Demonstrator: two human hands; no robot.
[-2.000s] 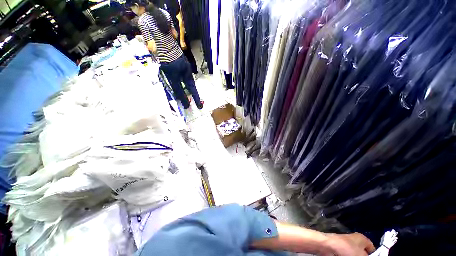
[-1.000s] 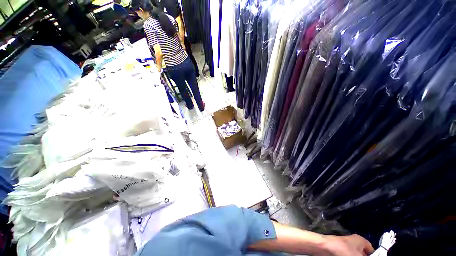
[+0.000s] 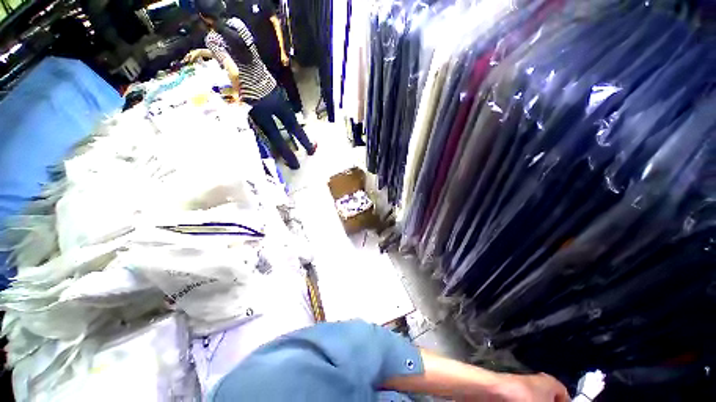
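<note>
My left hand [image 3: 540, 388] is at the bottom right, partly cut off by the lower edge, at the end of a bare forearm and a blue-grey sleeve. Its fingers are closed at the neck of a white tag bundle [image 3: 590, 384], whose knobbed top sticks up beyond them. The lower part of the bundle is out of the picture. My right hand is not in view. Dark suit jackets [image 3: 542, 212] in clear, shiny film hang close behind and above the bundle.
White plastic-wrapped goods [image 3: 118, 259] are heaped on the left beside blue cloth [image 3: 51, 133]. An open carton [image 3: 351, 200] stands on the aisle floor beyond a white board [image 3: 365, 275]. A person in a striped top [image 3: 243, 67] stands by the far table, another person beyond.
The view has shifted slightly, moving the hand and bundle a little left in the picture. The person in stripes now leans over the table with an arm extended. My hand's grip looks unchanged.
</note>
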